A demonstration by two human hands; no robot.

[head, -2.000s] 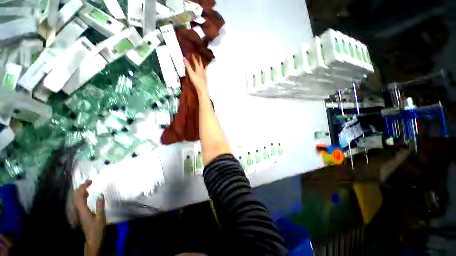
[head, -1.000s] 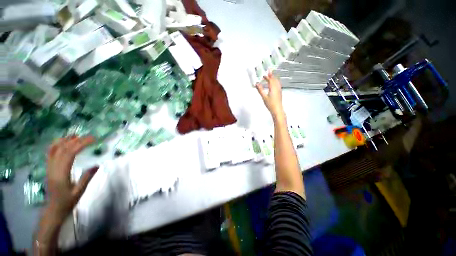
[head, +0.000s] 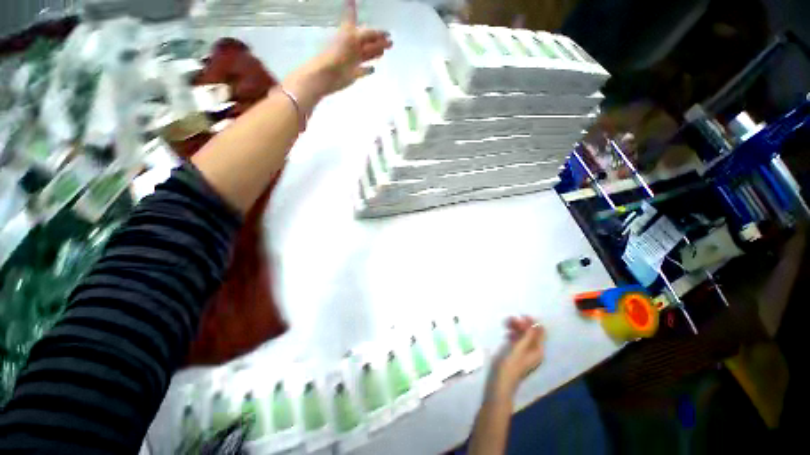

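A long, slightly curved row of closed white cartons with green bottle pictures lies along the near table edge. My left hand reaches far forward over the table, fingers spread and empty, left of the stepped carton stack. My left arm crosses the reddish-brown cloth and hides part of it and of the heap. My right hand is just right of the row's end, above the near table edge, fingers loosely curled and blurred; whether it holds anything is unclear.
Loose cartons and green-tinted bottles heap at the left. A small bottle and an orange, yellow and blue tape dispenser are at the right corner. Beyond is a blue-and-metal rack. More pale cartons lie at the far edge.
The view has turned right. My left hand has moved from the near left to the far side. My right hand has left the stack's near end and come back towards the near edge.
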